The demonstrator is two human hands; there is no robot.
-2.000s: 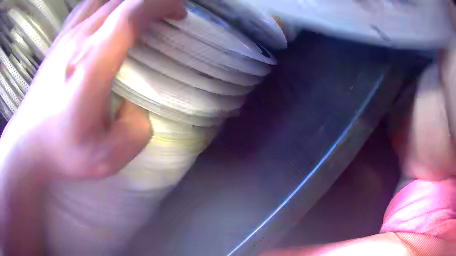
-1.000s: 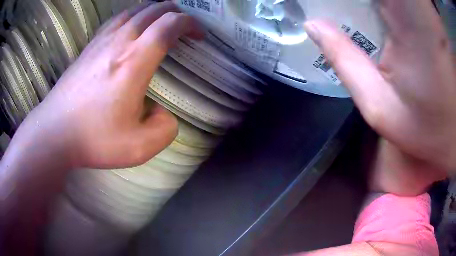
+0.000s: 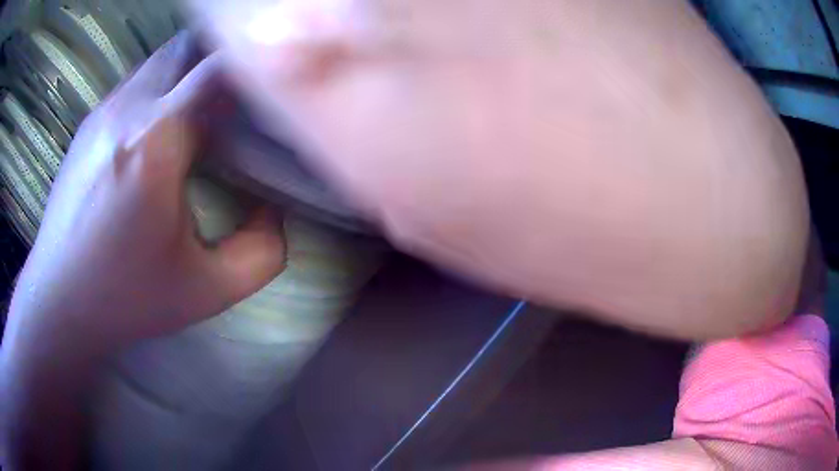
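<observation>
A row of reels [image 3: 276, 313] stands on edge in the black bin [image 3: 405, 368], blurred, running from lower left up under my hands. My left hand [image 3: 138, 202] is bare and curled around the upper reels of this row, thumb against their side. My right hand [image 3: 524, 147] is large, close to the camera and blurred; it reaches across the top of the row. Its fingertips are cut off or hidden, so I cannot tell if it holds a reel. A pink sleeve cuff [image 3: 759, 391] is at its wrist.
A second row of reels [image 3: 46, 101] with dotted carrier tape stands at the upper left, beyond my left hand. The thin bright bin rim [image 3: 451, 384] curves up from the bottom centre. Blue-grey metal surfaces [image 3: 782, 41] show at the upper right.
My right hand has moved left and closer to the camera, across the row. The labelled reel at the top is no longer visible. My left hand has shifted slightly left, still at the row.
</observation>
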